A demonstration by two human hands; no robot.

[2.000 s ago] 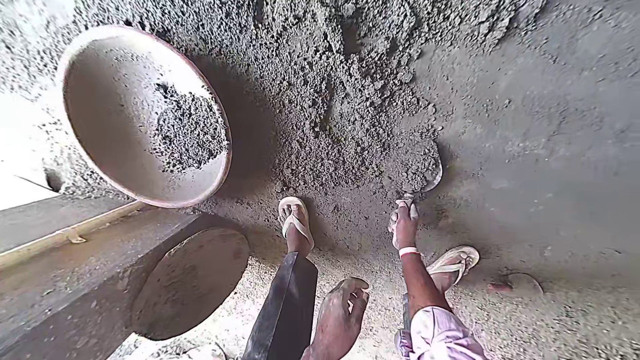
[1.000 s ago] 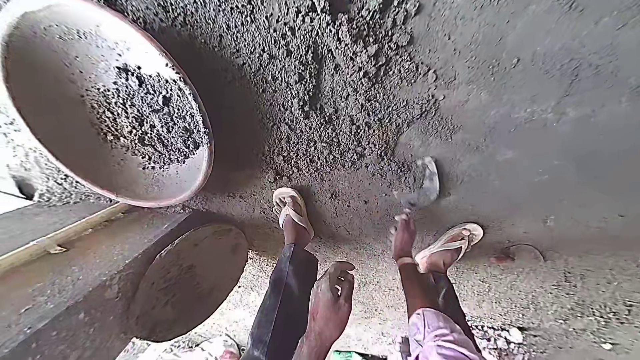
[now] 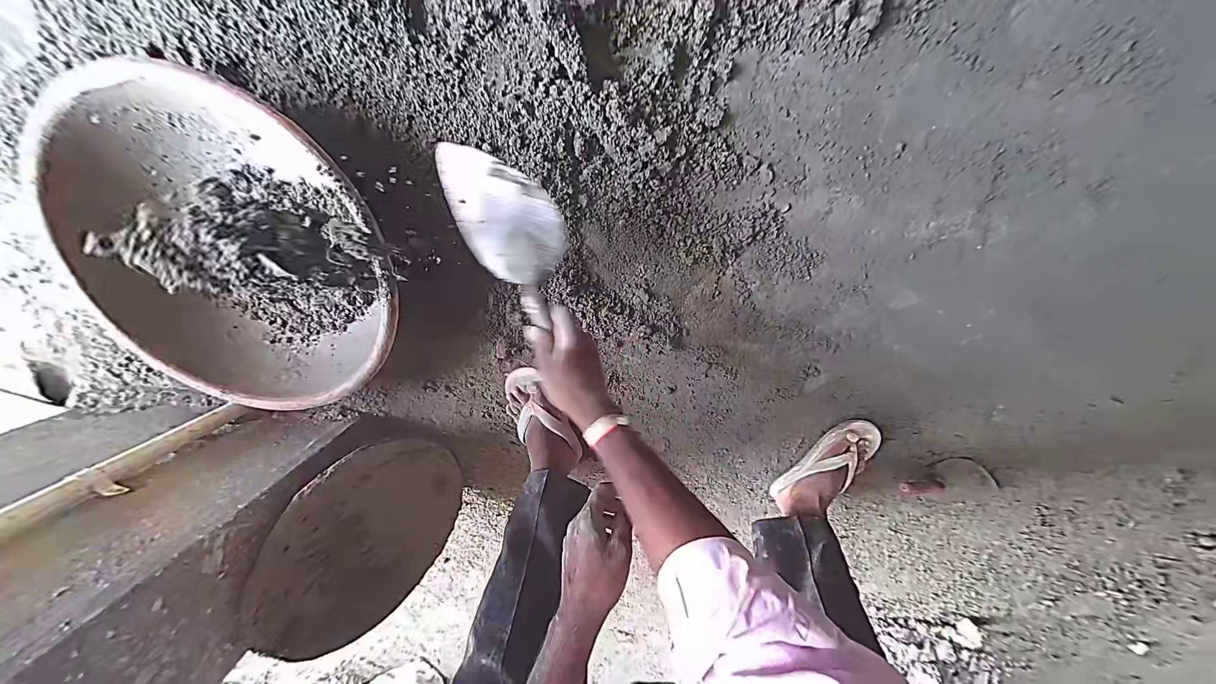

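Note:
My right hand (image 3: 568,366) grips the handle of a mason's trowel (image 3: 503,214), its broad blade blurred and just right of a large round pan (image 3: 380,347). Inside the pan lies a heap of loose grey mortar mix (image 3: 256,247), with bits of it in the air by the rim. My left hand (image 3: 598,541) is near my left knee, fingers curled, and no object shows in it; whether it is fully closed is hard to see. More grey mix (image 3: 627,180) is spread over the ground beyond the trowel.
A round, flat-looking pan (image 3: 351,551) leans by a concrete ledge (image 3: 152,532) at the lower left. My sandalled feet stand apart at the mix's near edge. Right of them lies a small thing with a reddish handle (image 3: 923,486) and a thin curved edge.
My right hand has swung left with the trowel, from near my right foot toward the pan. More mix shows in the pan, some of it in motion. My left hand has curled in.

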